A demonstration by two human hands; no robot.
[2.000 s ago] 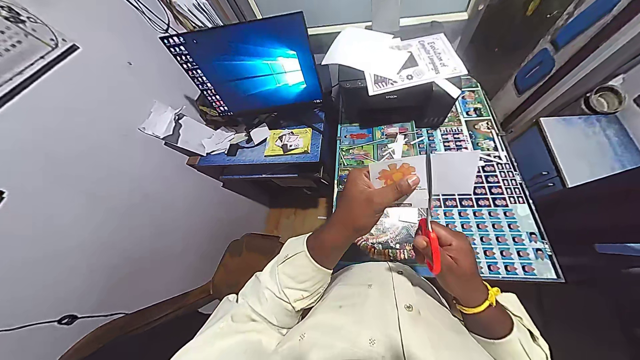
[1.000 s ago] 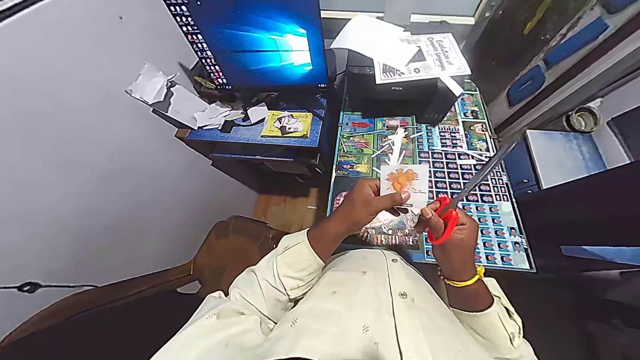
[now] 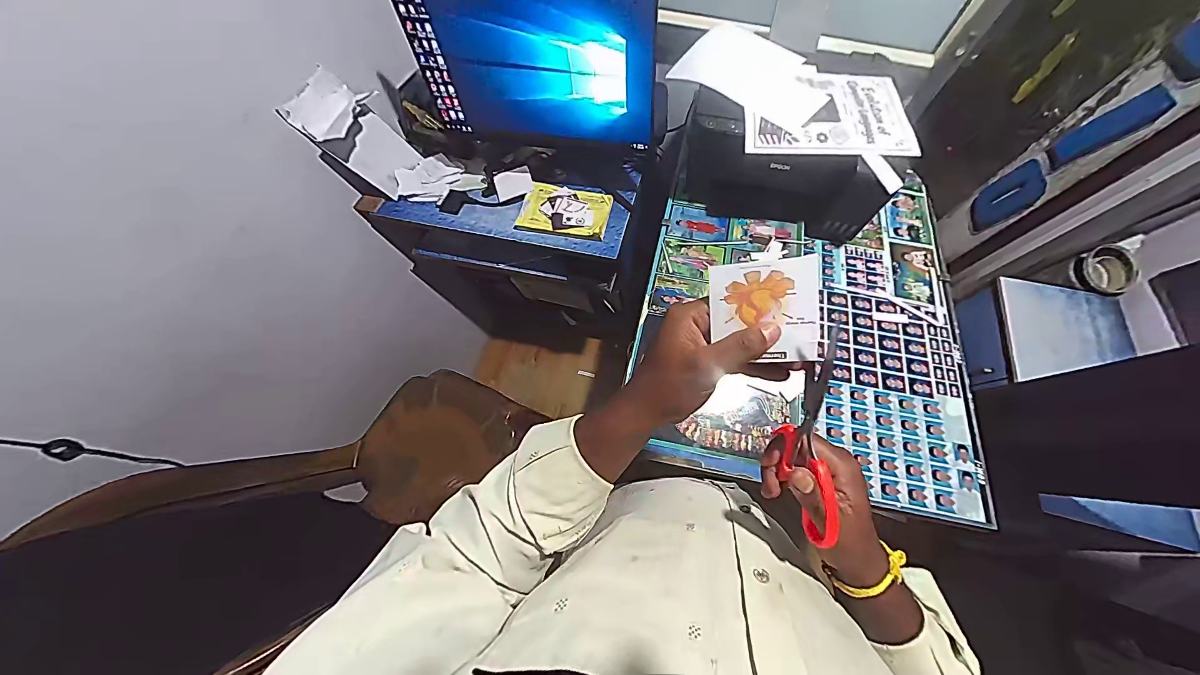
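Observation:
My left hand grips a small white paper card by its lower left part, thumb on top. An orange flower-like picture is printed on the card. My right hand, with a yellow thread at its wrist, holds scissors with red handles by the finger loops. The blades point up, just right of the card's lower right corner, and look slightly apart. Beneath both hands lies a table covered with rows of small portrait photos and larger pictures.
A black Epson printer with loose printed sheets on top stands at the table's far end. To the left, a lit monitor, paper scraps and a yellow packet sit on a blue-topped desk. A brown chair stands at lower left.
Two seconds ago the scissor blades were against a wider white sheet with the flower picture; the part at its right is now gone from the card. The scissors have moved clear of the card.

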